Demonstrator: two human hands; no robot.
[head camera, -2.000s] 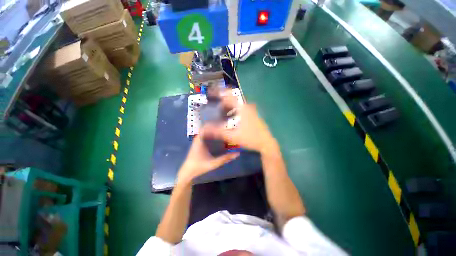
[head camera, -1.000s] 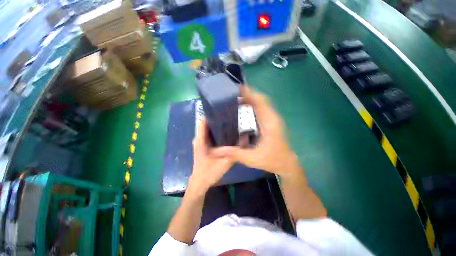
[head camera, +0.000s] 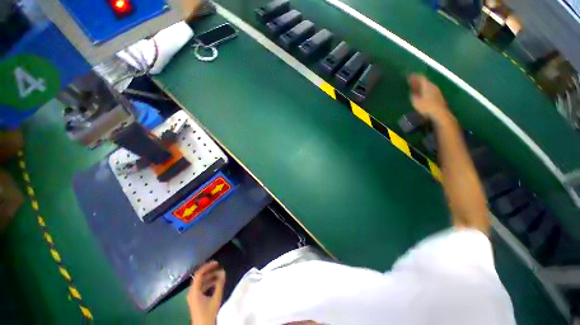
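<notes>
My right hand (head camera: 427, 98) is stretched over the green line bench, between the row of dark housings and another dark housing (head camera: 413, 122). It is blurred; nothing shows in it. My left hand (head camera: 207, 282) is low by the metal table's front edge, fingers loosely curled and apart, empty. A dark oblong block (head camera: 144, 141), which looks like a housing, stands tilted in view in the orange nest (head camera: 173, 166) on the holed plate (head camera: 207, 150). The metal press head (head camera: 95, 120) is close above it. The nearest housing (head camera: 364, 82) ends the row.
The machine's blue head with green disc 4 (head camera: 28, 82) is at upper left. The red panel with yellow arrows (head camera: 203, 200) fronts the base. A phone-like slab (head camera: 216, 34) with a pale loop lies on the green bench (head camera: 286, 152). More dark housings (head camera: 509, 197) are at lower right.
The view has turned right. My hands have parted and no longer hold the housing before me; the right reached far right, the left dropped low. The row has one more housing at its near end.
</notes>
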